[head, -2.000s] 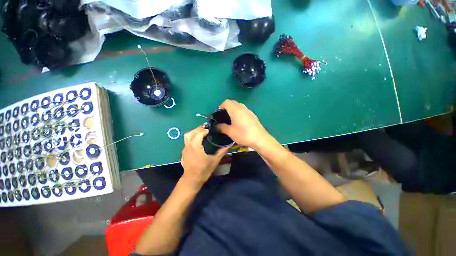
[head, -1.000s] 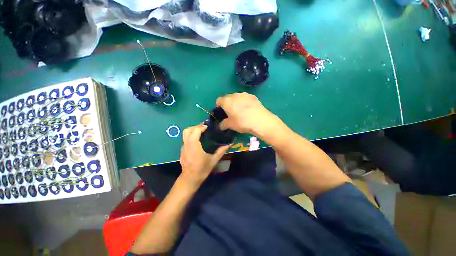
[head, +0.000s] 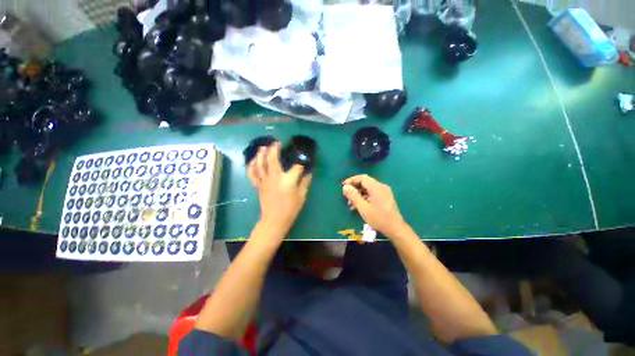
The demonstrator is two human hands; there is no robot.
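Observation:
My left hand [head: 280, 191] is at the bench with its thumb and fingers against a glossy black dome shell [head: 301, 154]. A second black shell [head: 257, 147] is partly hidden behind its fingers. My right hand [head: 374, 205] is near the bench's front edge, fingers curled and fingertips close together; whether something small is between them is unclear. Another black shell [head: 370, 144] sits open side up beyond my right hand. The white foam tray [head: 212, 208] of dark round modules lies to the left, a thin wire sticking out on its right.
A red wire bundle [head: 435, 130] lies at right centre. Black shells [head: 174, 69] and whitish wrap [head: 271, 66] are heaped at the back. More black parts [head: 45, 111] lie far left. A small white piece [head: 368, 233] is at the front edge; a blue-white packet [head: 581, 38] is far right.
The view has shifted, showing more of the bench's back and left. My hands have separated. My left hand has moved left with the shell, beside the other one; my right hand has come off it.

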